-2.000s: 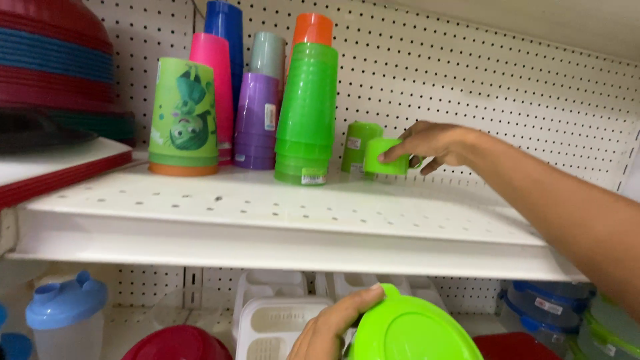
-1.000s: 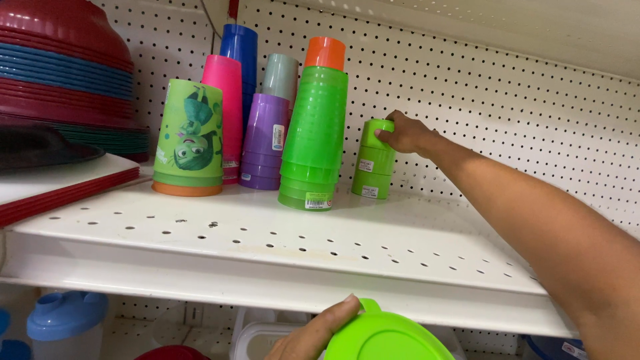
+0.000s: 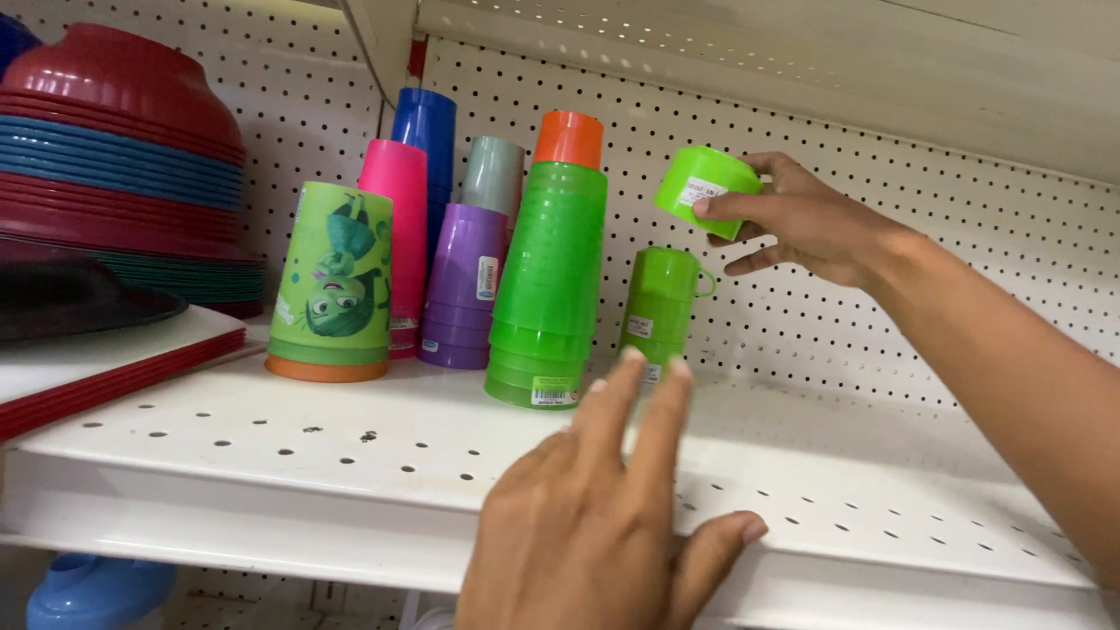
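Note:
My right hand (image 3: 787,214) grips a lime green plastic cup (image 3: 682,179) with a white label, tilted above the shelf. Just below it stands a stack of green plastic mugs (image 3: 661,297), one handle showing at the right. My left hand (image 3: 604,507) is raised before the shelf edge with its fingers apart and nothing in it; its fingertips overlap the foot of the mug stack in view. Left of the mugs rises a tall stack of bright green cups (image 3: 547,280) topped by an orange cup (image 3: 569,140).
On the white perforated shelf (image 3: 289,429) are purple cups (image 3: 464,280), pink cups (image 3: 398,236), blue cups (image 3: 424,131) and a green cartoon-printed cup (image 3: 315,236). Stacked bowls (image 3: 131,87) and red-edged trays (image 3: 149,350) are at the left. A pegboard (image 3: 875,219) stands behind; another shelf (image 3: 875,52) is above.
My right hand has lifted the lime green cup off the mug stack. My left hand, which was at a green lid low in view, has let go of it and come up; the lid is out of view.

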